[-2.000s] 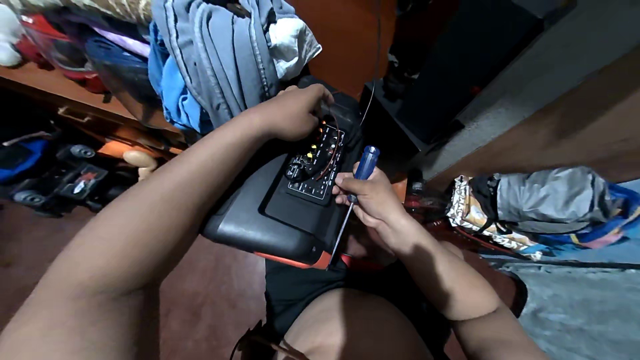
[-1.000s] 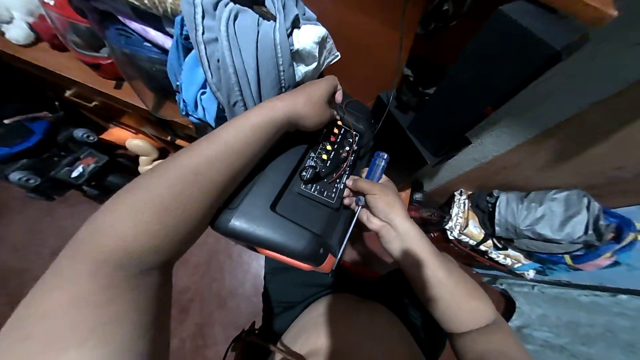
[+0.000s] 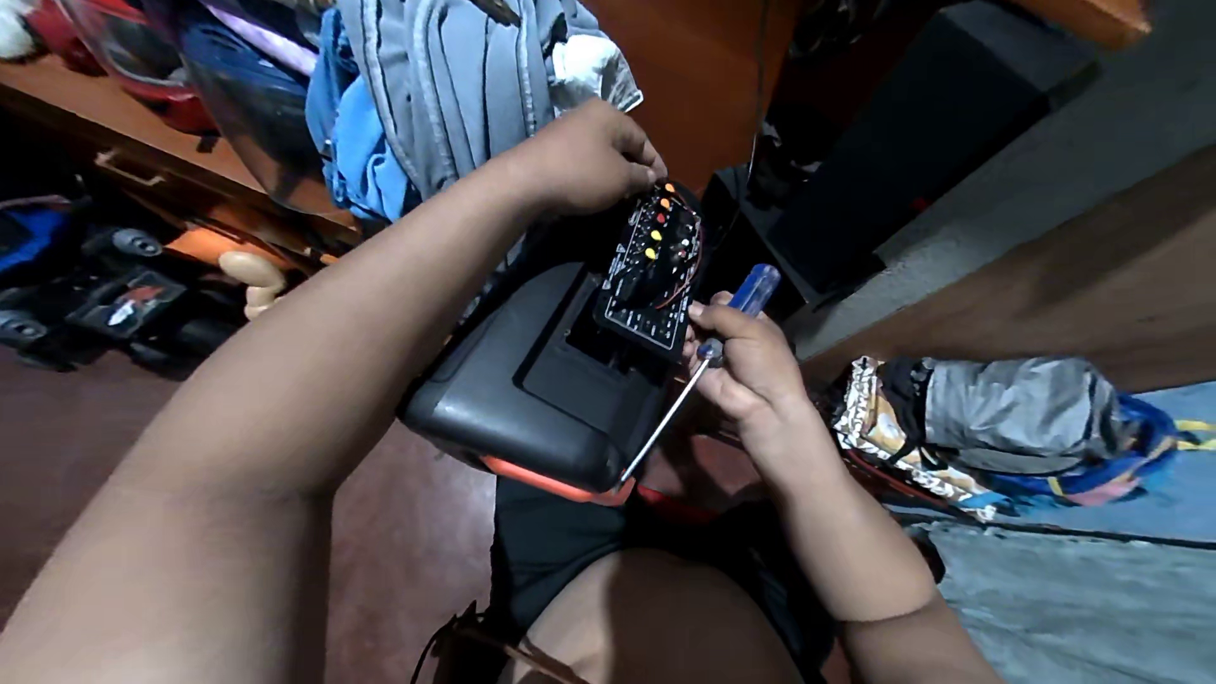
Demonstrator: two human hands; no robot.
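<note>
A black speaker-like case with orange trim (image 3: pixel 532 404) lies across my lap. Its control panel (image 3: pixel 655 271), with yellow, orange and red knobs and thin wires, sits tilted over an opening in the casing. My left hand (image 3: pixel 598 157) is at the panel's far end, thumb and fingers closed on its edge. My right hand (image 3: pixel 746 361) holds a screwdriver with a clear blue handle (image 3: pixel 755 290), its shaft pointing down toward the case's orange corner. The right fingers also touch the panel's near right side.
Grey and blue clothes (image 3: pixel 446 85) hang just beyond the case. Toy vehicles (image 3: pixel 114 294) stand on the floor at left. A tall black box (image 3: pixel 921 142) is at the far right, and bags (image 3: pixel 1016 408) lie at right.
The control panel has been lifted and tilted up out of its recess, baring an opening beneath it. My left hand has moved up with its far end. The screwdriver stays in my right hand.
</note>
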